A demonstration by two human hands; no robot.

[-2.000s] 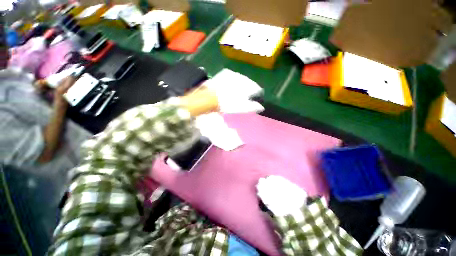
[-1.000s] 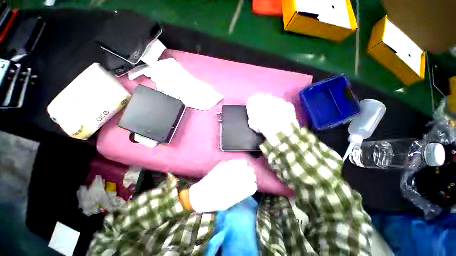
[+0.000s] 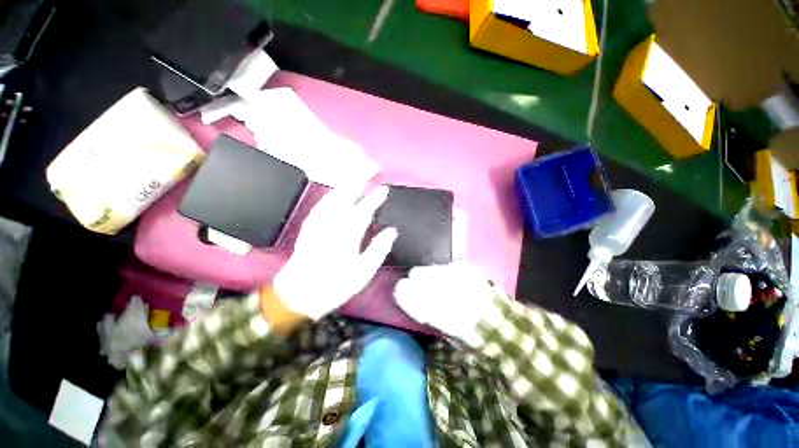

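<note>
A square black device (image 3: 419, 226) lies flat on the pink foam pad (image 3: 473, 157), a white label showing at its right edge. My left hand (image 3: 331, 254), in a white glove, is at its left side with fingers apart; whether it grips the edge is unclear. My right hand (image 3: 447, 297), also white-gloved, is just below the device's lower edge, fingers hard to make out. A second square black device (image 3: 243, 190) lies on the pad at the left, a pale tab under it. A white wiping cloth (image 3: 307, 140) lies above it, behind my left hand.
A wipes pack (image 3: 123, 162) stands left of the pad, stacked devices (image 3: 206, 52) behind. At right are a blue bin (image 3: 565, 192), squeeze bottle (image 3: 620, 226), clear bottle (image 3: 661, 284) and crumpled plastic bag (image 3: 753, 328). Yellow cartons (image 3: 666, 101) stand on the green surface.
The view has swung from the left to the pad. Since one second ago, my left hand has moved up to the device's left side; my right hand has moved off its top to below it.
</note>
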